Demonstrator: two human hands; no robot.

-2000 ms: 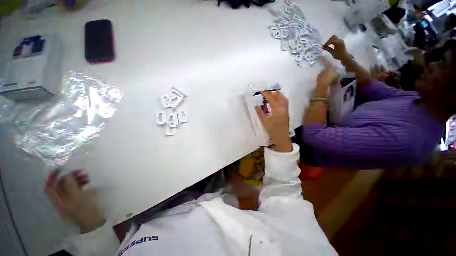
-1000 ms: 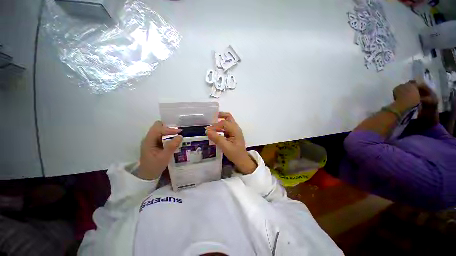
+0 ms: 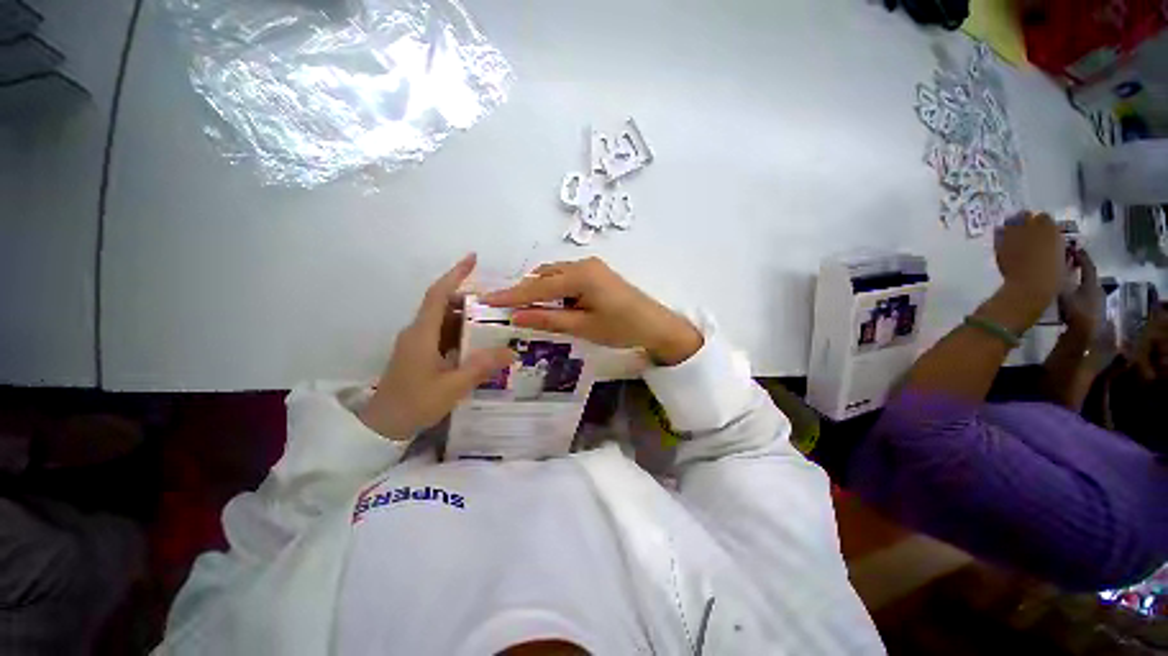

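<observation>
A white product box (image 3: 519, 417) with a dark product photo stands in front of my chest at the table's near edge. My left hand (image 3: 429, 365) holds its left side, with the thumb on the front face. My right hand (image 3: 596, 311) lies across the box top, its fingers over the top flap area, which they partly hide. A small group of white plastic hangers (image 3: 598, 192) lies on the table beyond the box.
Crumpled clear film (image 3: 359, 90) lies at the back left. Another white box (image 3: 865, 336) stands at the right near the table edge. A co-worker in purple (image 3: 1012, 449) is at the right, near a large heap of white hangers (image 3: 970, 141).
The raised pale flap no longer stands up beyond the box. My right hand has moved over the box top. Another box now shows at the right as the view has shifted.
</observation>
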